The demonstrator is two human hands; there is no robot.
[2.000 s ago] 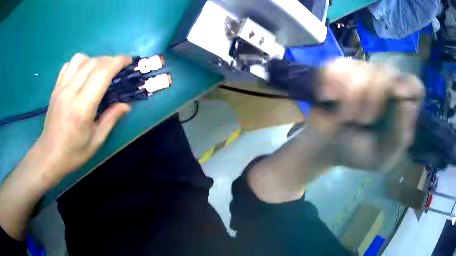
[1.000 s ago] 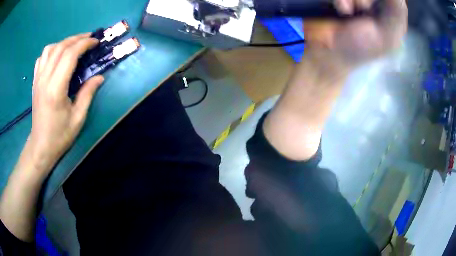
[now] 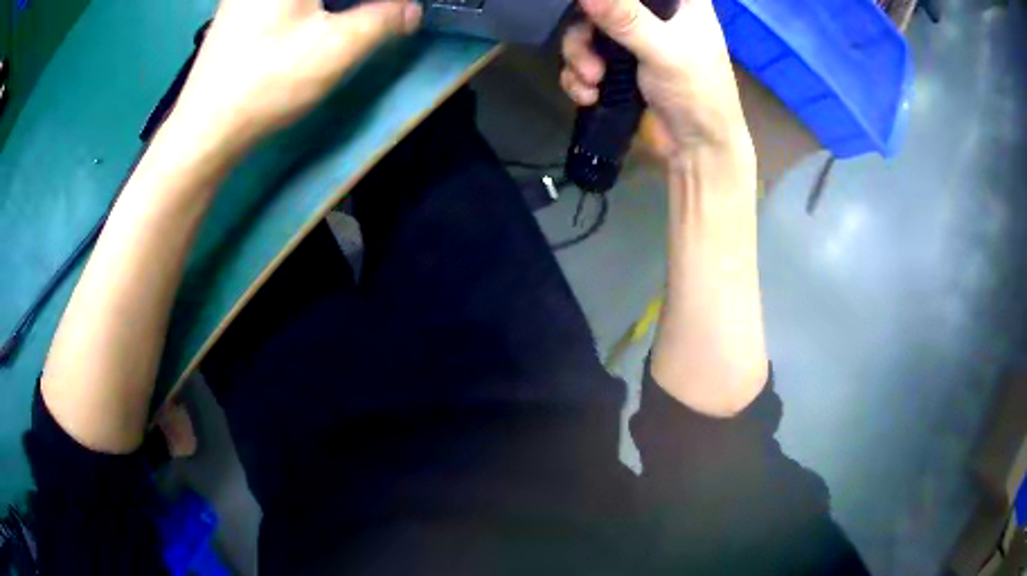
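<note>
The grey screw feeder [image 3: 524,20] shows only in part at the top edge. My left hand [image 3: 287,56] is at its left side, thumb beside the feeder, fingers cut off by the top edge; whether it grips anything cannot be told. My right hand [image 3: 676,73] is closed around the black electric screwdriver [image 3: 609,126], at the feeder's right side. The screwdriver's cord end points down; its nose is out of view. A black cable [image 3: 68,264] lies on the green mat [image 3: 101,191], left of my left forearm. The copper-ended connectors are not visible.
The bench edge [image 3: 327,214] runs diagonally in front of my lap. A blue bin [image 3: 828,73] is at the upper right. A black cord with a small white tag [image 3: 550,187] hangs below the bench. Another blue item [image 3: 191,534] is at the lower left.
My left hand has left the connectors and moved up and right to the feeder. My right hand has come left with the screwdriver, now angled downward. The view has shifted, leaving the feeder mostly out of frame.
</note>
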